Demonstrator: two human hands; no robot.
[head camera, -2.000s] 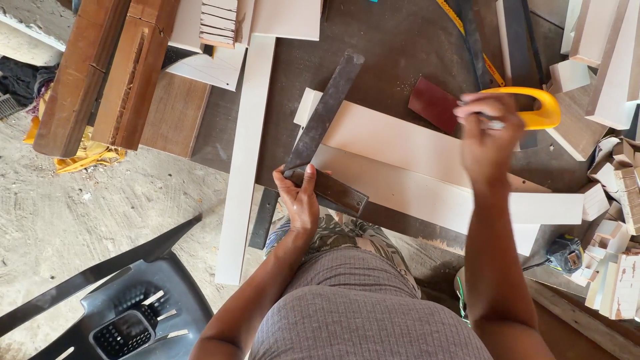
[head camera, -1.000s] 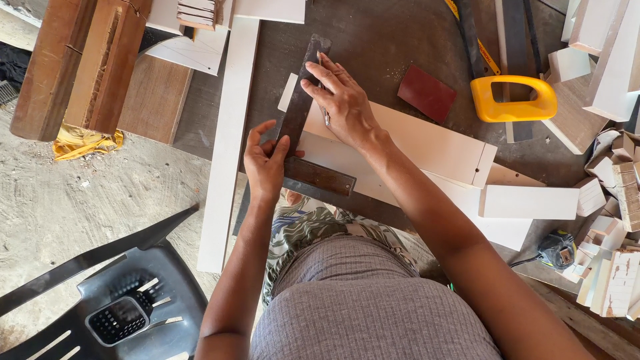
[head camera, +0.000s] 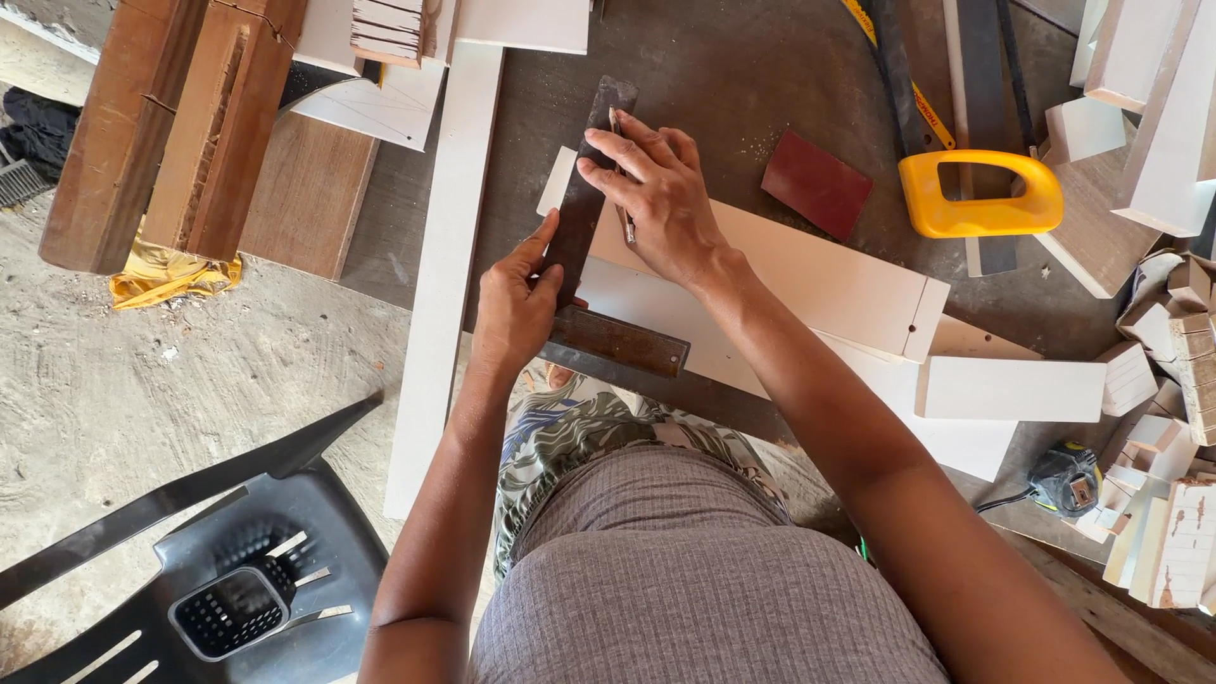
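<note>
A dark try square (head camera: 581, 214) lies across white-faced boards at the table's near edge, its stock (head camera: 622, 342) toward my body. My left hand (head camera: 521, 309) grips the square near its corner, thumb and forefinger at the blade. Between the fingers of my right hand (head camera: 655, 195) is a pencil (head camera: 624, 180), held along the blade while the fingers rest over it. Under the hands runs a white board (head camera: 807, 275) with a line and a small hole near its right end. A red sanding block or sheet (head camera: 817, 184) lies beyond it.
A hacksaw with a yellow handle (head camera: 980, 228) lies at right, above a tape measure (head camera: 1064, 478) and piled offcuts (head camera: 1154, 332). A long white strip (head camera: 446, 256) overhangs the near edge at left, beside brown wooden pieces (head camera: 123, 133). A black plastic chair (head camera: 313, 513) stands lower left.
My right hand, on the hacksaw's handle or just above it two seconds ago, has come to the square's blade. The square has turned more upright in view, and my left hand stays on it.
</note>
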